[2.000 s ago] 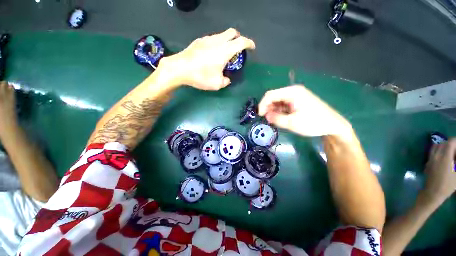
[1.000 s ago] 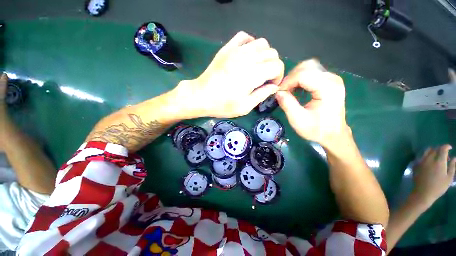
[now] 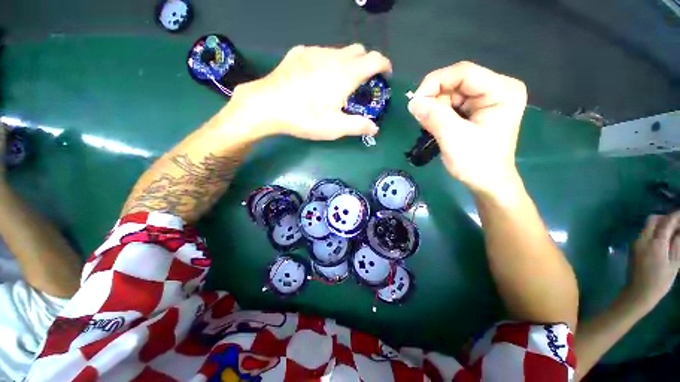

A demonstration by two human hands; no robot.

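Observation:
My left hand (image 3: pixel 320 93) is closed around a housing; its open end with the blue circuit board (image 3: pixel 367 97) faces right. A small pale piece shows under my left fingertips. My right hand (image 3: pixel 470 112) pinches a tiny white plug (image 3: pixel 410 95) just right of that board, apart from it. A dark end cap (image 3: pixel 423 149) hangs or lies below my right fingers; which one I cannot tell. Pale end caps (image 3: pixel 347 213) lie piled on the green bench in front of me, with a dark-faced cap (image 3: pixel 392 234) among them.
Another housing (image 3: pixel 212 60) with a blue board and pale leads lies beyond my left forearm. A pale cap (image 3: pixel 174 13) and a dark part (image 3: pixel 375 4) are on the grey surface at the back. A metal bracket (image 3: pixel 641 134) is at the right edge. Other people's arms (image 3: pixel 637 291) show on both sides.
My hands were together over a cap; now they are apart. My left hand has moved left onto the housing with the blue board, and my right hand holds the plug up near it.

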